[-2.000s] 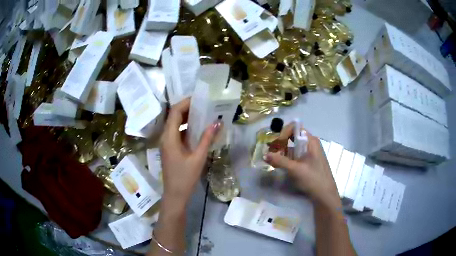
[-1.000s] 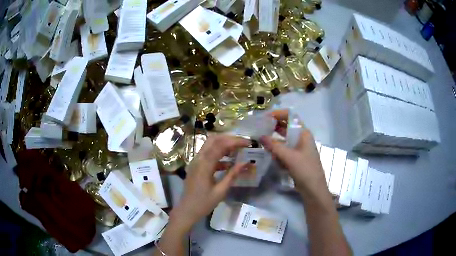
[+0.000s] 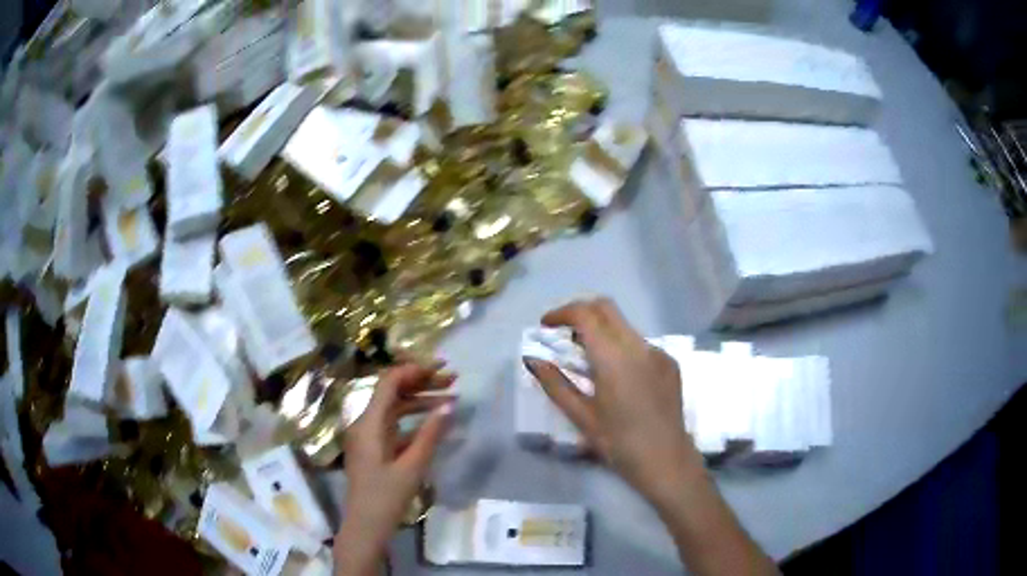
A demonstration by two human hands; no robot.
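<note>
My left hand (image 3: 389,450) is left of centre, with fingers and thumb apart and no item seen in it. My right hand (image 3: 631,394) has its fingers and thumb on the top end of a white carton (image 3: 541,411) at the left end of the short row of cartons (image 3: 743,399). Small white bits (image 3: 554,347) show between its fingertips, blurred; the palm is hidden. A printed carton (image 3: 529,532) lies flat with an open flap, near the front between my forearms.
Loose cartons (image 3: 265,298) lie heaped at left over bottles of yellow liquid (image 3: 496,208). A large carton stack (image 3: 811,225) stands at back right on the pale table (image 3: 901,383). A dark red cloth (image 3: 96,523) lies at front left.
My hands have moved apart. The carton they held together is no longer between them; a carton now stands under my right hand beside the row. The view has shifted right.
</note>
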